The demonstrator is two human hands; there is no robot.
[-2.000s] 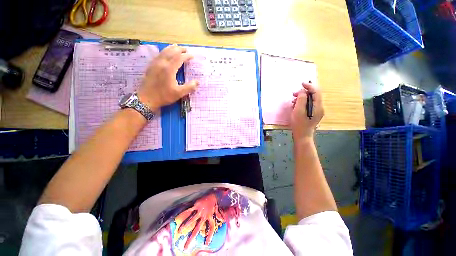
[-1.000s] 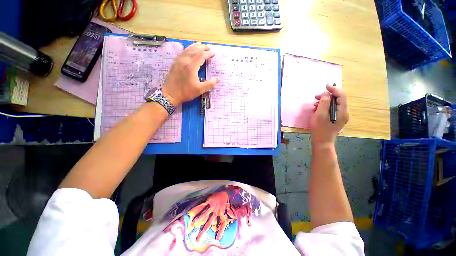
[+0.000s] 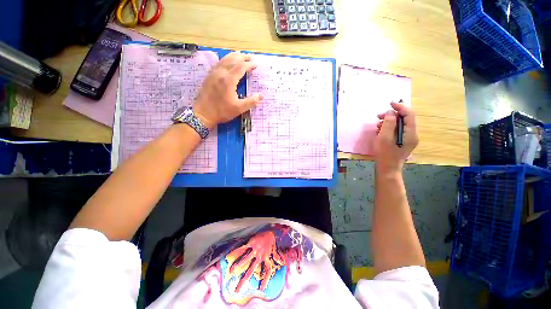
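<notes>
A blue clip folder (image 3: 231, 157) lies opened flat on the desk. A pink gridded form (image 3: 290, 133) is on its right leaf and a second pink form (image 3: 151, 108) on its left leaf. My left hand (image 3: 226, 90), with a metal watch, rests across the folder's middle, fingers apart, thumb and fingertips at the right form's left edge, by a silver clip. My right hand (image 3: 397, 136) holds a black pen (image 3: 399, 130) roughly upright over the lower right of a loose pink sheet (image 3: 362, 114). The hand hides part of that sheet.
A calculator (image 3: 305, 17) lies beyond the folder. A phone (image 3: 99, 63) with a lit screen lies on pink paper at left, with scissors (image 3: 139, 11) above it and a silver cylinder (image 3: 27, 66) at the left edge. Blue crates (image 3: 495, 223) and a black crate (image 3: 510, 140) stand at right.
Since the earliest frame the whole view has shifted, so the desk items appear further right. Both hands keep nearly the same places on the papers.
</notes>
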